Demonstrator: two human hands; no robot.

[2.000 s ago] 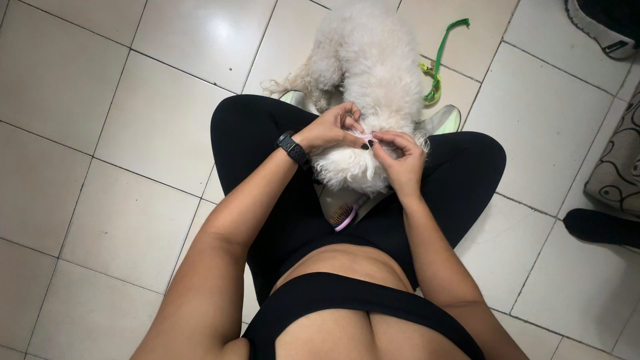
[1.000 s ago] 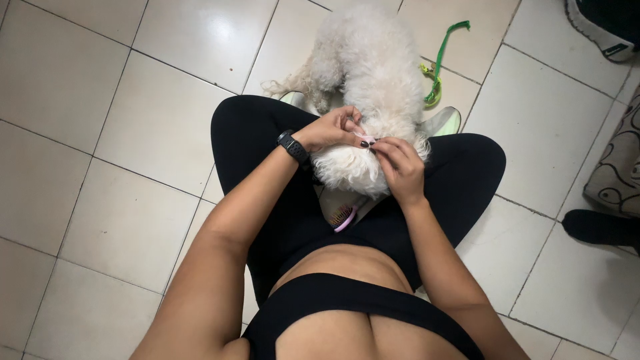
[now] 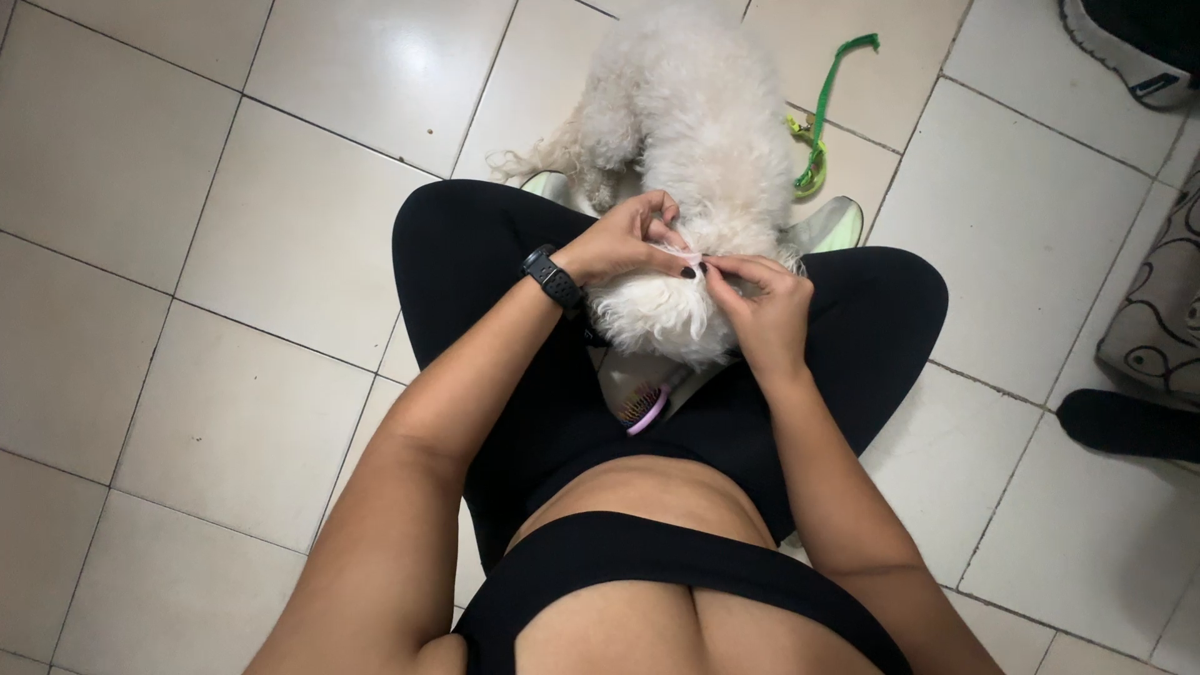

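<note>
A curly white dog (image 3: 717,112) lies between my bent legs, its head toward me. Over the back of its head, my left hand (image 3: 637,239) pinches a thin pale band or strip (image 3: 682,254), too small to identify surely. My right hand (image 3: 764,295) meets it from the other side, thumb and forefinger closed on the strip's near end beside the left thumb. A pink hairbrush (image 3: 645,405) with its bristles showing lies between my thighs, below the dog's head. The dog's face is hidden.
A green leash (image 3: 827,89) with a yellow-green collar (image 3: 814,169) lies on the tiled floor (image 3: 281,225) right of the dog. At the right edge are a dark shoe with a pale sole (image 3: 1130,56), a patterned cushioned piece (image 3: 1158,309) and a black sock-like shape (image 3: 1125,424).
Both hands stay at the back of the dog's head, with only small shifts of the fingers. The dog, brush and leash have not plainly moved.
</note>
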